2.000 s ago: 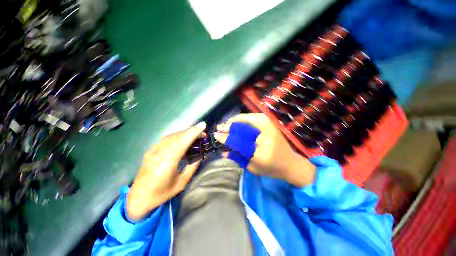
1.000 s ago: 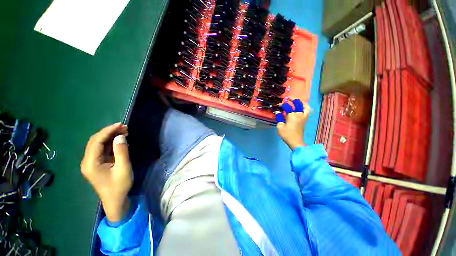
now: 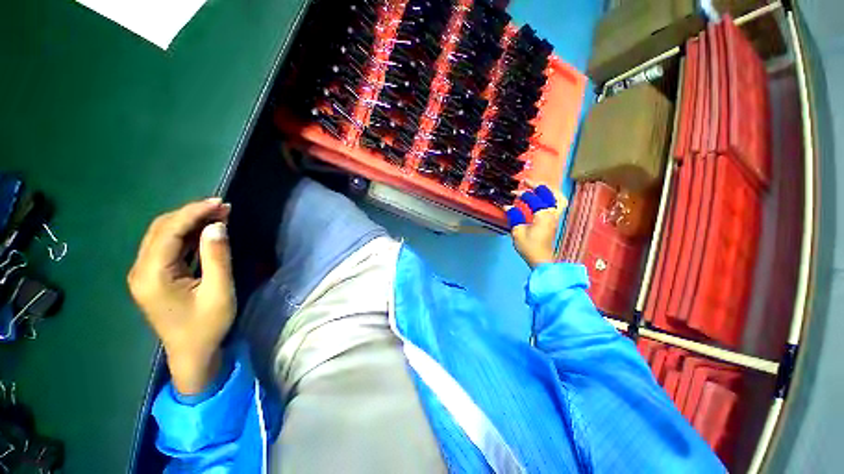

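The red tray (image 3: pixel 558 106) stands beside the bench at the top middle, with dense rows of black clipped workpieces (image 3: pixel 444 139) with shiny wire bits. My right hand (image 3: pixel 537 227), with bright blue finger wraps (image 3: pixel 544 196), is at the tray's near right corner, at the end of the last row. Its fingertips are bent over the edge, and whether they hold a piece cannot be made out. My left hand (image 3: pixel 185 278) rests at the bench edge with curled fingers, thumb and fingers apart, and nothing shows in it.
Loose binder clips (image 3: pixel 28 301) lie on the green bench (image 3: pixel 111 139) at the far left. A white paper sheet (image 3: pixel 153 14) is at the top left. A rack on the right holds stacked red trays (image 3: pixel 713 231) and a cardboard box (image 3: pixel 625 134).
Two seconds ago both hands were together over the lap around small dark parts. Since then my right hand has moved to the tray corner, and my left hand has come away to the bench edge.
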